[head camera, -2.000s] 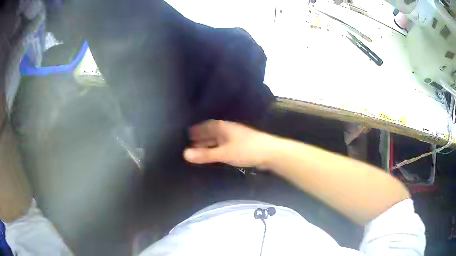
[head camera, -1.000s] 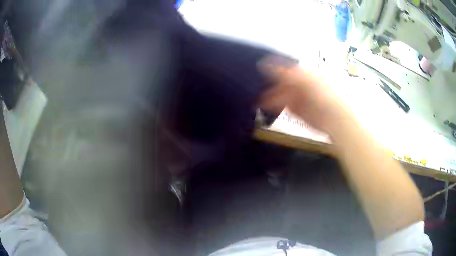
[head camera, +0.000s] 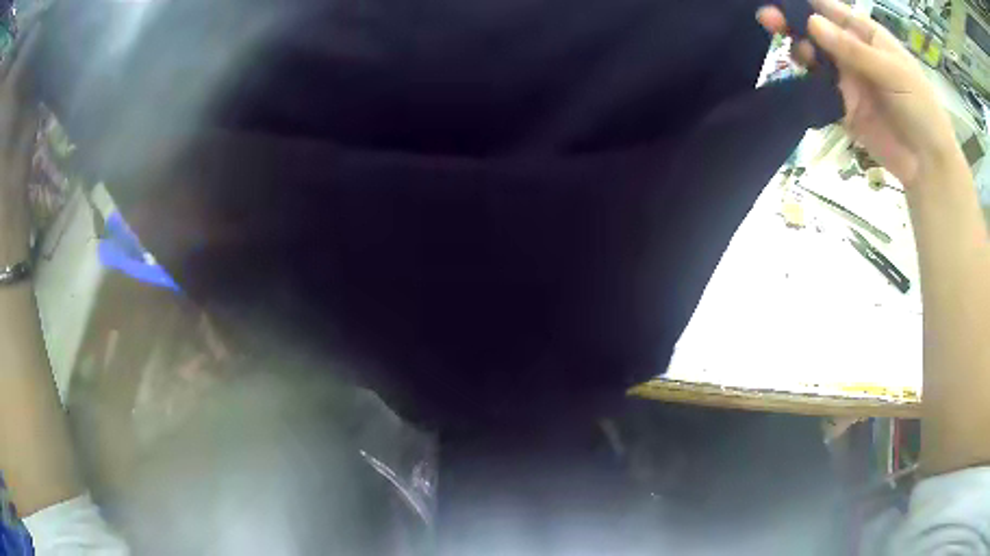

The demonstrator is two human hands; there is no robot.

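Observation:
A large dark garment piece (head camera: 467,239) is spread and raised across the middle of the view, hiding much of the table and part of the sewing machine. My right hand (head camera: 868,81) is raised at the upper right and pinches the cloth's right corner between its fingers. My left forearm, with a band at the wrist, runs up the left edge of the view. My left hand is blurred and mostly cut off at the upper left, so its grip cannot be made out.
Black thread snips (head camera: 879,261) and a long thin strip (head camera: 843,211) lie on the white table (head camera: 760,315), right of the cloth. Machine parts show at the upper right. A blue-rimmed bin (head camera: 136,261) is at the left. Clear plastic shows below the cloth.
The dark cloth has been lifted and spread wide across the view. My right hand has moved from over the lap, past the table edge, to the upper right with the cloth's corner. The left forearm is raised more.

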